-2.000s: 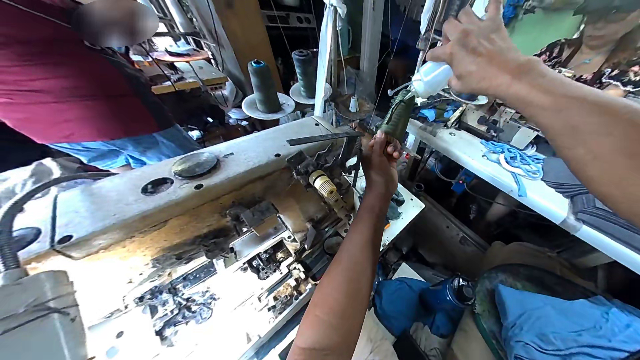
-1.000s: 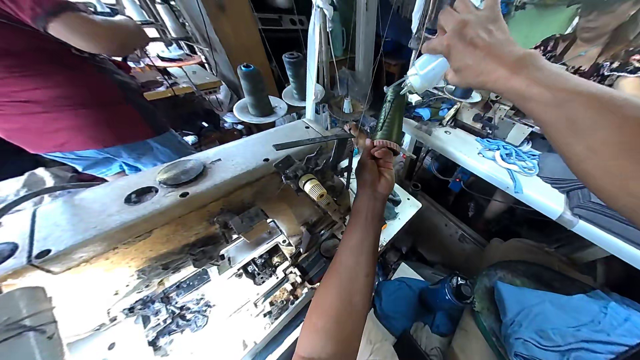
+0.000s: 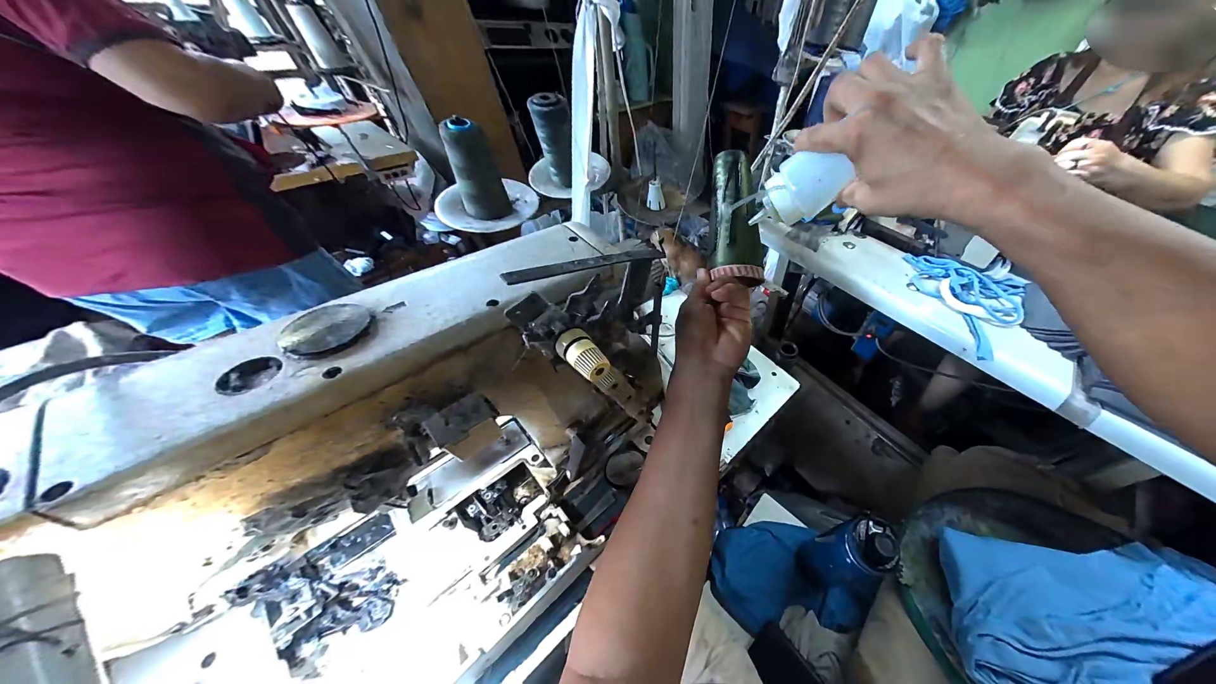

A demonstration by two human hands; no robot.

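Observation:
My left hand [image 3: 717, 318] holds the pink-rimmed base of a cone of dark green thread [image 3: 735, 211], which stands upright above it. In my right hand [image 3: 912, 138] is a white squeeze bottle [image 3: 807, 187], tilted with its thin nozzle pointing left at the cone. Whether liquid leaves the nozzle cannot be seen. Left of the cone, a dark flat metal strip [image 3: 579, 266] lies over the end of an industrial sewing machine [image 3: 446, 304]. A ribbed cream-coloured knob [image 3: 584, 356] is on the machine, left of my left forearm. Dark lint and scraps [image 3: 328, 598] lie on the machine bed.
Two dark thread cones [image 3: 474, 171] stand on white discs behind the machine. A person in a maroon shirt [image 3: 123, 180] is at the left, another person [image 3: 1121, 152] at the upper right. Blue cords [image 3: 969, 285] lie on a white table edge [image 3: 1007, 370]. Blue cloth [image 3: 1073, 598] fills a tub.
The thread cone has gone from tilted to more upright in my left hand. My right hand and the bottle stay close beside it. The person in maroon has moved an arm into view.

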